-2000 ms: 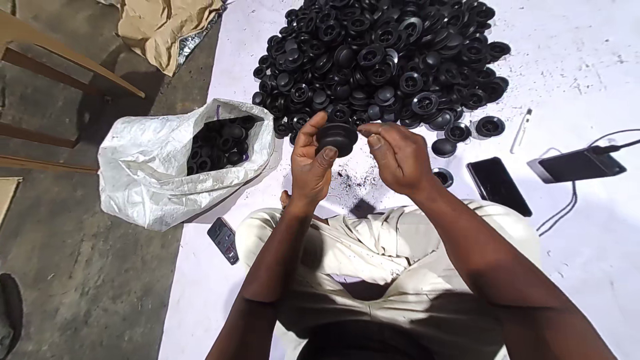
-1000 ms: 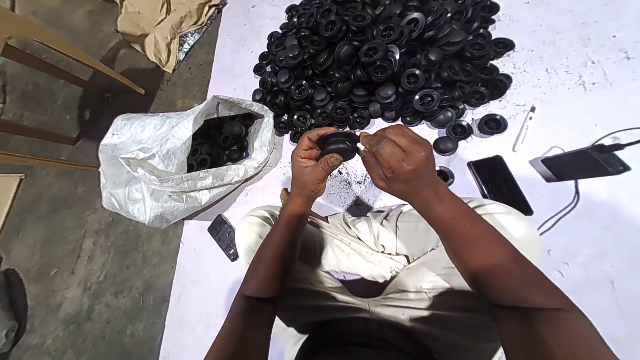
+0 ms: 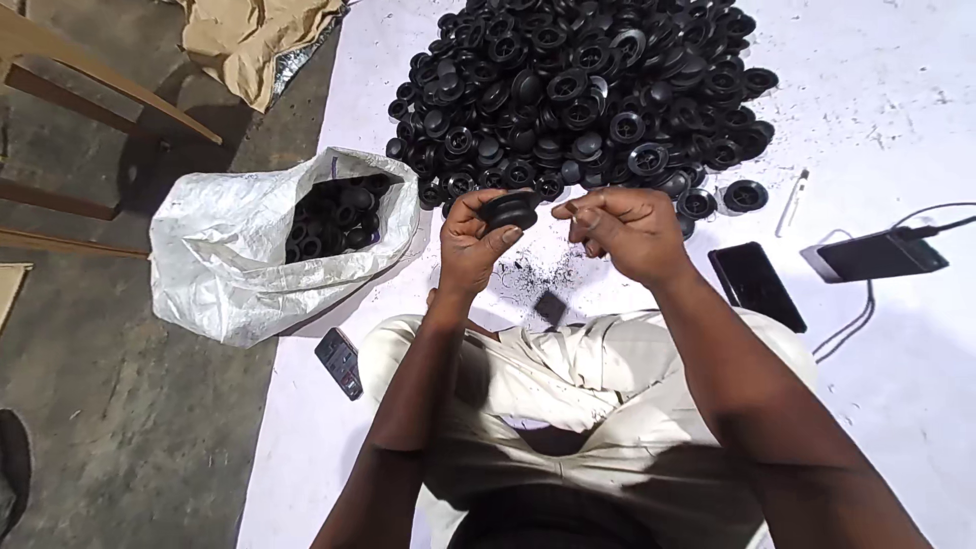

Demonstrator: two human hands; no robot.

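My left hand grips a round black rubber or plastic part with a grooved rim, held tilted between thumb and fingers. Just to its right, apart from the part, my right hand has its thumb and forefinger pinched together; a tiny pale thing may be between them, too small to tell. Beyond both hands lies a large heap of similar black round parts, some showing spoked openings. More such parts lie inside a white woven sack at the left.
Dark crumbs and a small dark square piece lie below my hands. A black phone, a cabled black device and a slim white tool are at the right. Another phone lies left of my knee. Wooden chair legs stand far left.
My right hand was close against the black part one second ago and is now apart from it, to the right. The part stays in my left hand, tilted differently.
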